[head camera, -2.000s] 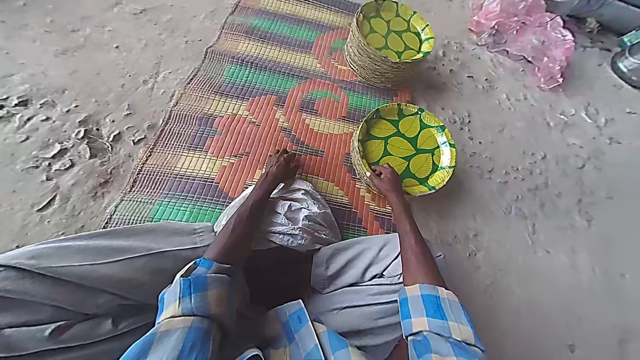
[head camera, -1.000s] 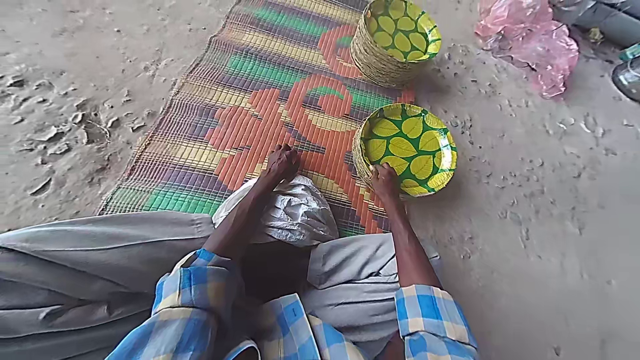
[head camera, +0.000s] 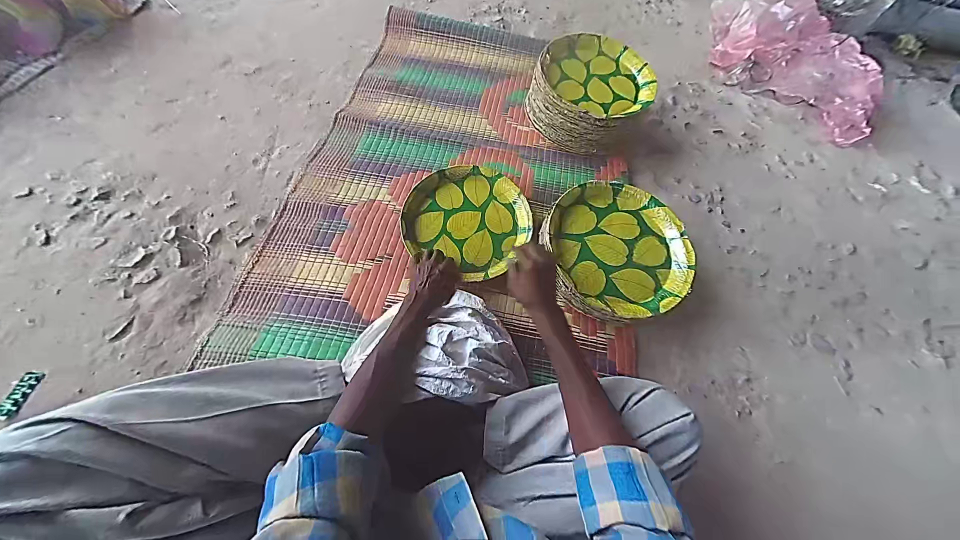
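Note:
A round plate with a yellow leaf pattern on green (head camera: 465, 221) is held up over the mat between my two hands. My left hand (head camera: 433, 279) grips its lower left rim, and my right hand (head camera: 534, 276) is at its lower right rim, with the fingertips partly blurred. Just right of my right hand stands a stack of like plates (head camera: 622, 251), whose lower layers are hidden. Farther off, a taller stack of leaf-patterned plates (head camera: 596, 90) shows rough, fibrous-looking edges. A crumpled white sack (head camera: 469, 349) lies below my hands, between my legs.
The woven mat (head camera: 420, 97) with coloured bands lies under the work, on a rough earthen floor (head camera: 810, 322). Crumpled pink plastic (head camera: 802, 64) lies at the upper right, beside some dark material. A small green patterned object (head camera: 21, 394) is at the left edge.
One leaf-patterned plate is now between my hands, left of the near stack; earlier frames show no plate there. My right hand has moved from that stack's edge to this plate.

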